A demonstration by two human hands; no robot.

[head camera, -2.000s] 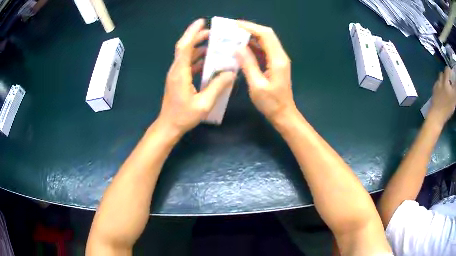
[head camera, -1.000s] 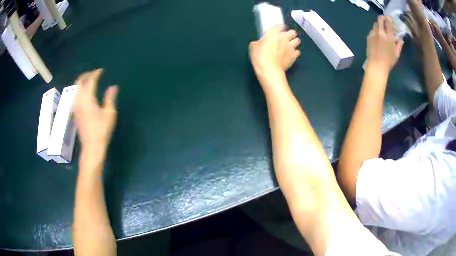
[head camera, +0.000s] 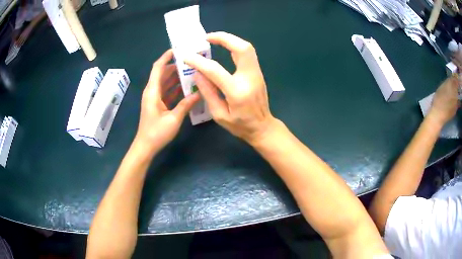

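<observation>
A long white carton [head camera: 188, 73] with dark lettering and a small green mark stands out in the middle of the view, between my two hands. Its end flap [head camera: 183, 24] sticks up at the far end. My left hand [head camera: 164, 109] is around the left side of the carton, with the thumb on its near part. My right hand [head camera: 233, 86] has its fingers on the carton's upper face and right side, just below the flap. The contents of the carton cannot be seen.
Two white cartons [head camera: 107, 107] lie side by side at left on the dark green table [head camera: 299, 146]. Another carton [head camera: 379, 68] lies at right. A pile of thin papers [head camera: 387, 12] is at upper right. Another person's hand [head camera: 446, 98] is at the right edge. Pale rods [head camera: 78, 30] show upper left.
My hands have come together in the middle around a carton. A second ago my left hand was beside the two left cartons and my right hand was on a carton at upper right.
</observation>
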